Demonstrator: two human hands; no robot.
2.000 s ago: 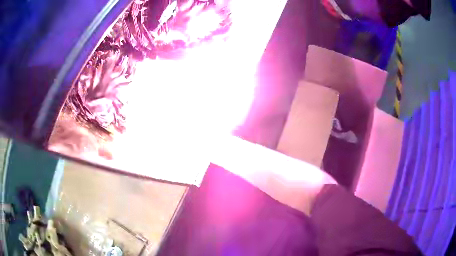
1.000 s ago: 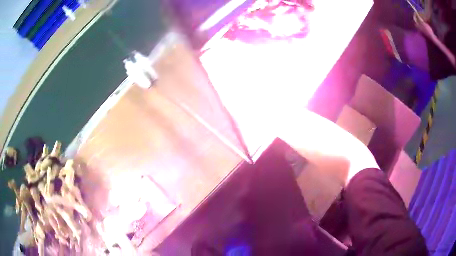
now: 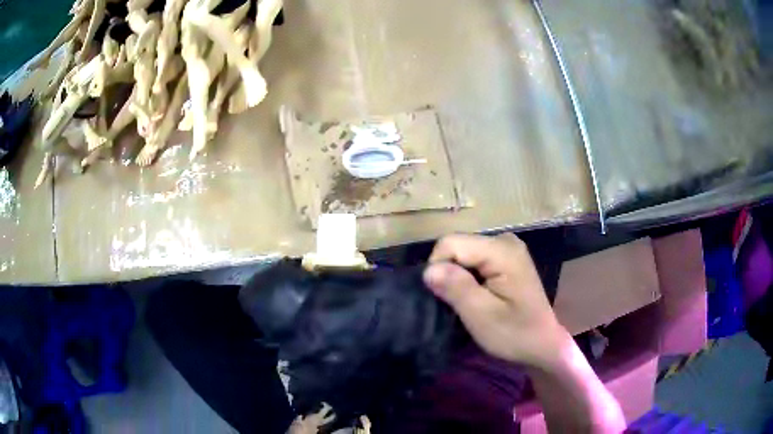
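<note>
A beige lower body (image 3: 337,242) is held over the lap at the bench's front edge, its pale square waist block pointing up. A black limp garment piece (image 3: 373,326) covers its hips; beige parts show below. My right hand (image 3: 487,292) pinches the garment's right side between thumb and fingers. My left hand cannot be made out; a dark rounded shape at the garment's left may be a gloved hand or black material. A white oval glue dish (image 3: 373,159) with a thin pale stick (image 3: 414,161) sits on a stained cardboard pad (image 3: 424,182).
A heap of beige legs (image 3: 195,68) lies at the back left of the tape-covered bench (image 3: 500,136). A clear sheet (image 3: 661,93) with a shiny edge lies at the right. An open carton (image 3: 610,284) stands below right. A blue stool (image 3: 85,339) is under the bench.
The view has swung from the bright heating box to the bench with the glue dish. My right hand, overexposed at the box earlier, now grips the black garment on the lower body.
</note>
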